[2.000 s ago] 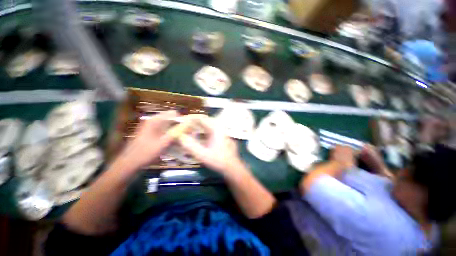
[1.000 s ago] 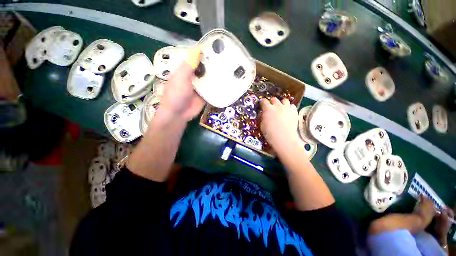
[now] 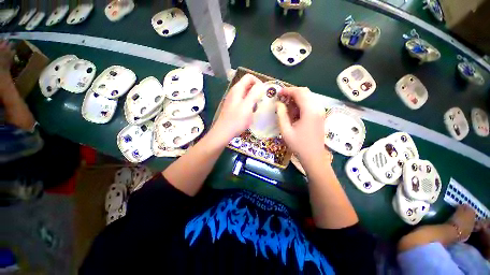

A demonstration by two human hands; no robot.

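A cream plastic housing (image 3: 264, 119) is held between both hands over the parts box, its face turned up. A copper-brown round insert (image 3: 271, 92) shows near its upper edge. My left hand (image 3: 236, 107) grips the housing's left side. My right hand (image 3: 302, 121) is at its right side, fingers bent over the upper right part; whether it holds a small insert cannot be told. The open brown cardboard box (image 3: 240, 73) lies beneath, with shiny round inserts (image 3: 258, 147) showing below the housing. The hands hide much of the box.
Stacked cream housings (image 3: 179, 129) lie left of the box and more (image 3: 390, 157) lie right. A dark-handled tool (image 3: 257, 173) lies below the box. A grey post (image 3: 210, 37) stands behind it. Housings and wired subassemblies (image 3: 360, 35) sit on the belt. A neighbour's arm (image 3: 435, 234) is at right.
The housing has come down from the upper left to over the box, and my left hand with it. My right hand has left the inserts and risen to the housing. Items on the belt have shifted.
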